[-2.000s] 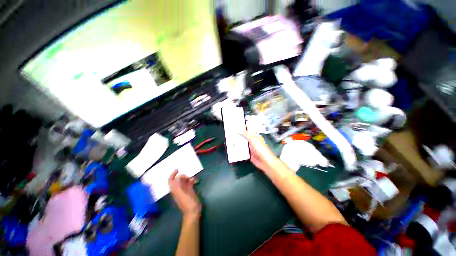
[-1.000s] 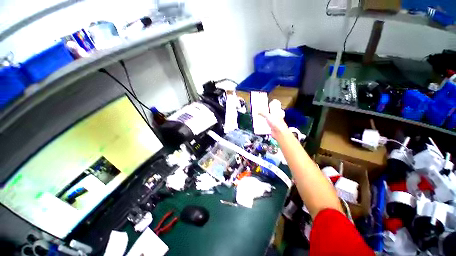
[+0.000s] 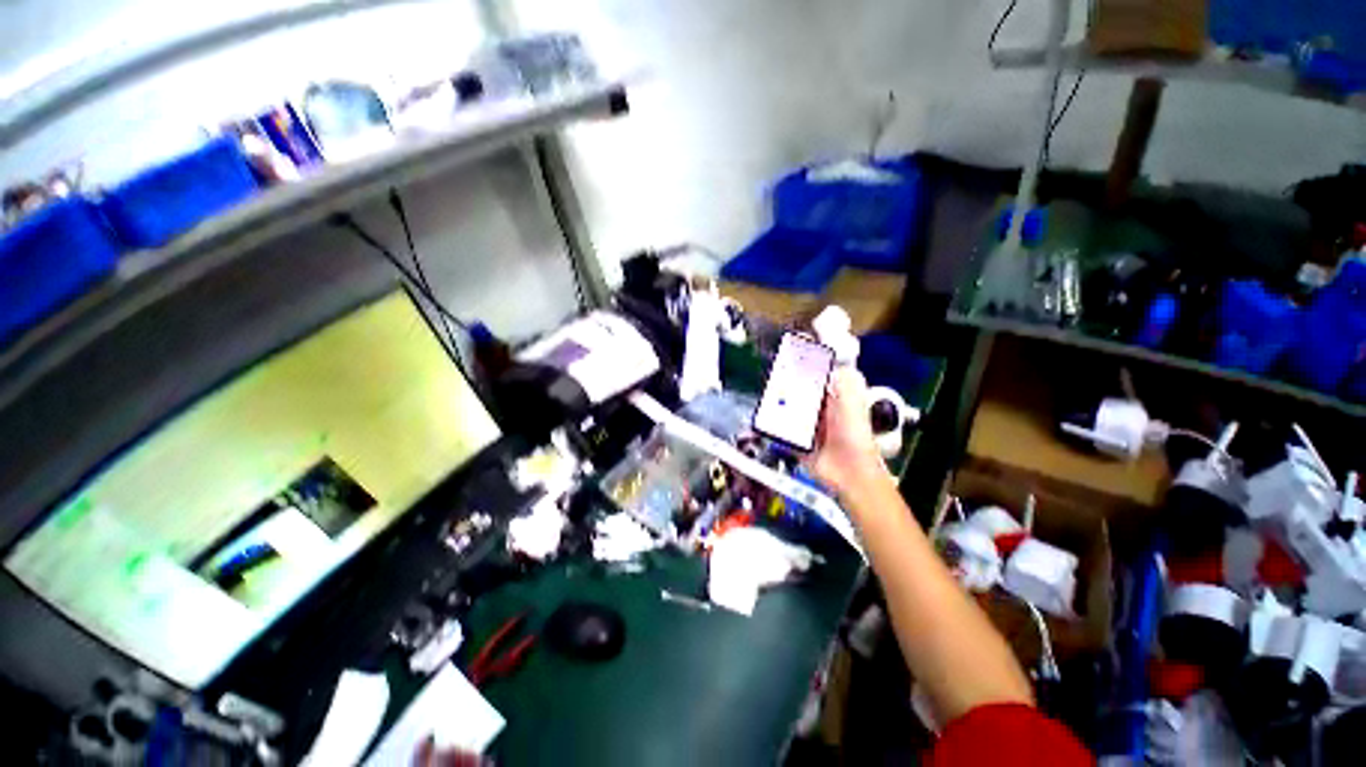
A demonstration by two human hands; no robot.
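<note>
A smartphone (image 3: 794,393) with a bright screen and dark rim is held tilted at the far right end of the bench. My right hand (image 3: 848,435) is closed around its right side and lower part, with the arm stretched out. My left hand (image 3: 445,754) shows only as blurred fingertips at the bottom edge, over a white paper sheet (image 3: 454,715); its grip is hidden.
A black mouse (image 3: 584,631) and red-handled pliers (image 3: 502,649) lie on the green mat. A parts organiser (image 3: 655,477) and long white strip (image 3: 757,472) lie below the phone. A monitor (image 3: 255,495) stands left; white cameras (image 3: 1207,607) fill the lower right.
The view has swung right and up from the bench. My right hand has carried the phone away from over the mat, then slightly lower and tilted it. My left hand went out of view and partly reappeared.
</note>
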